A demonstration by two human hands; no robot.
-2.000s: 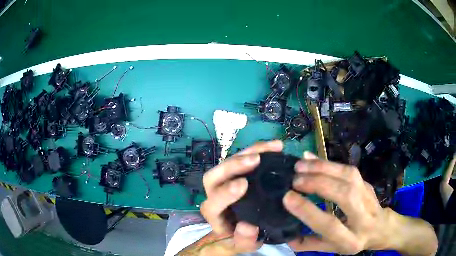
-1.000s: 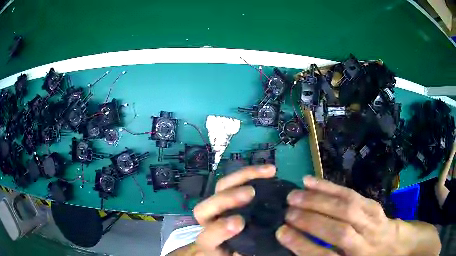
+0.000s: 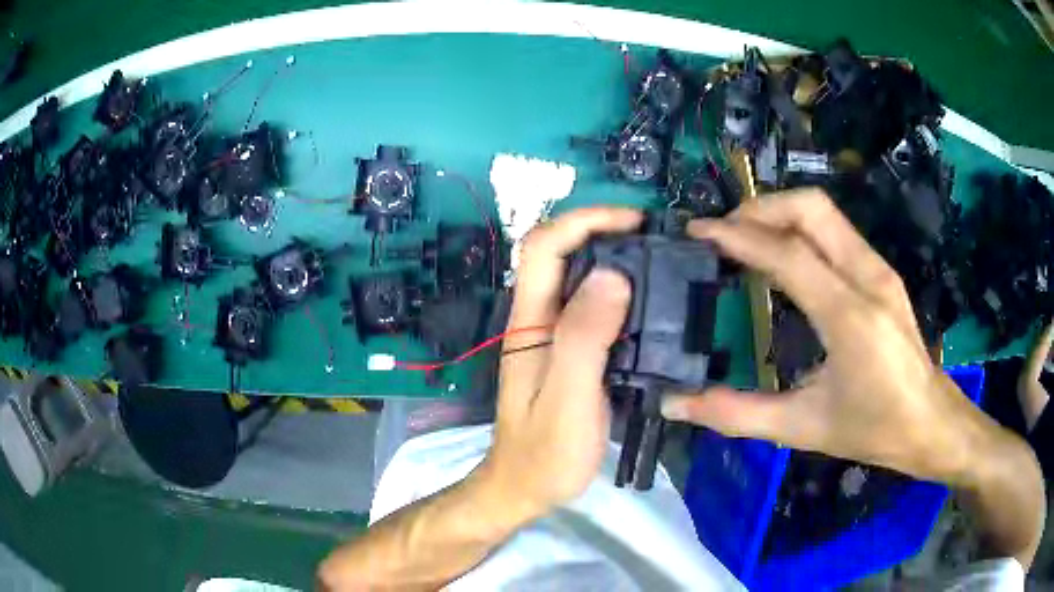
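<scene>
A black wired module (image 3: 670,303) is held in front of me between both hands, seen from its side. Two parallel black prongs (image 3: 639,445) point down from it. Red and black lead wires (image 3: 468,349) run left from it to a white connector plug (image 3: 380,362). My left hand (image 3: 566,347) grips its left side, thumb on top. My right hand (image 3: 826,335) holds its right side, with the fingers at the upper edge and the thumb at the lower edge. The module's ring is not visible.
Several modules, some with rings (image 3: 387,187), lie on the green bench (image 3: 381,93). A white fan-shaped brush (image 3: 532,191) lies behind my left hand. A carton tray (image 3: 759,330) heaped with black parts is at right. A blue crate (image 3: 740,497) is below; a person's arm (image 3: 1037,364) shows far right.
The module has turned from a dark rounded face to its side, and its prongs and wires now show. My hands have shifted around it. The view has tilted down, showing more blue crate.
</scene>
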